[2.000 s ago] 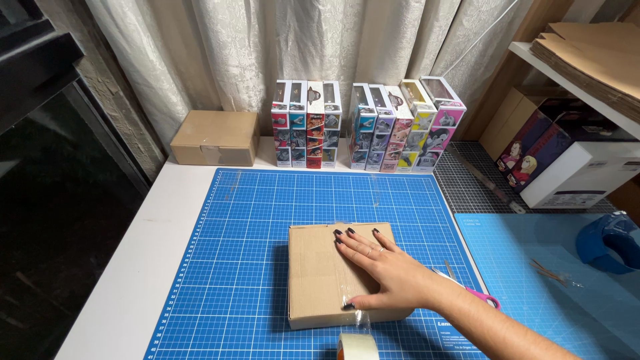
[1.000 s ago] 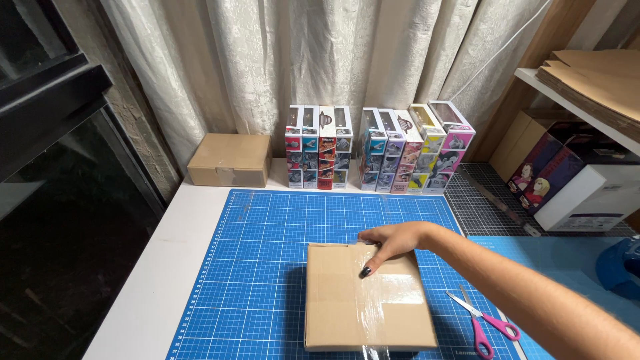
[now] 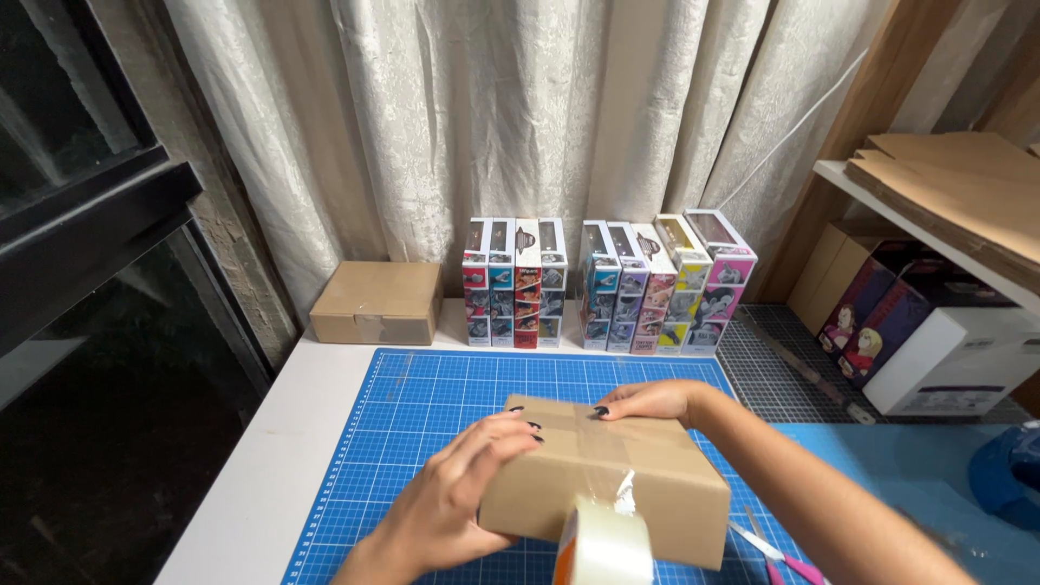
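A closed cardboard box (image 3: 617,455) is tilted above the blue cutting mat (image 3: 439,398), its near side facing me. My left hand (image 3: 463,496) grips its left side, fingers on top and thumb low. My right hand (image 3: 650,402) holds the far edge, thumb on the top beside a strip of clear tape. A roll of clear packing tape (image 3: 609,544) hangs at the near side, joined to the box by the strip. Pink-handled scissors (image 3: 776,552) lie on the mat at the right, partly hidden by my right forearm.
Behind the mat stand a taped cardboard box (image 3: 378,301) and two rows of colourful window boxes (image 3: 670,284). At right are a shelf with flat cardboard (image 3: 959,179), a white box (image 3: 951,357) beneath it and a blue tape dispenser (image 3: 1007,471). A dark-framed window (image 3: 81,203) borders the left.
My left hand has come into view and taken hold of the box's left side. The box, flat on the mat before, is now tilted. My right hand has stayed at its far edge since one second ago.
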